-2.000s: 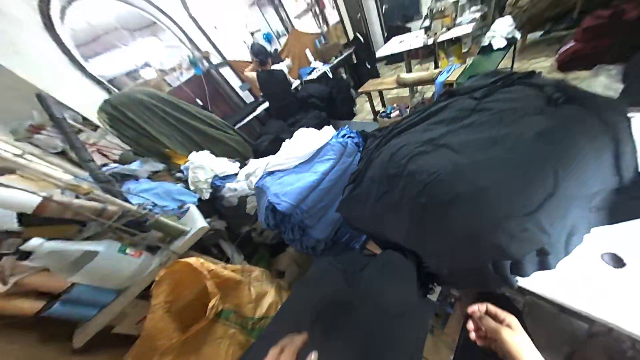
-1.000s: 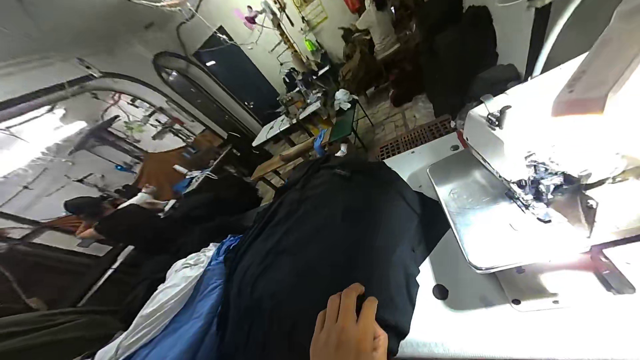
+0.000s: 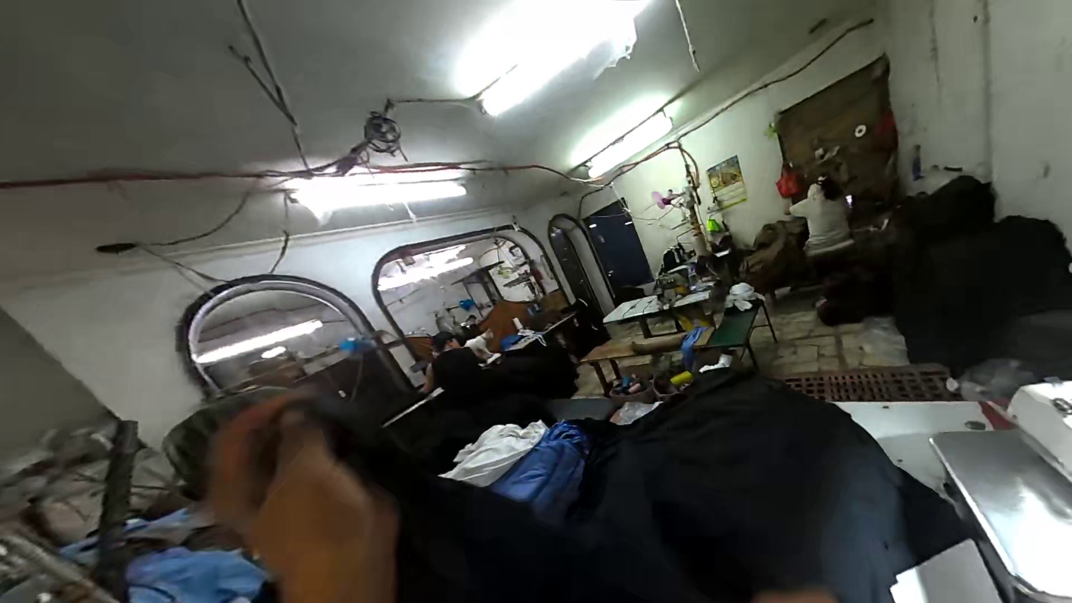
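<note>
My left hand (image 3: 306,502) is raised at the lower left, blurred, with its fingers curled on a piece of black cloth (image 3: 469,536). Only a small blurred part of my right hand (image 3: 794,595) shows at the bottom edge, against the black cloth; its fingers are hidden. A large black cloth pile (image 3: 737,469) spreads over the middle and right. Blue cloth (image 3: 548,469) and white cloth (image 3: 496,452) lie beside it. At the right edge stands a sewing machine (image 3: 1043,419) with a shiny metal plate (image 3: 1001,502) on a white table (image 3: 904,431).
Light blue cloth (image 3: 193,576) lies at the lower left near a dark upright bar (image 3: 115,511). Beyond the pile are a wooden bench (image 3: 624,347), a green table (image 3: 737,327) and a brown plastic crate (image 3: 871,385). One person (image 3: 452,364) sits left of centre, another (image 3: 825,218) farther back.
The view has swung upward and left. One hand, flat on the black cloth a second ago, is no longer seen there; my left hand is now raised with black cloth.
</note>
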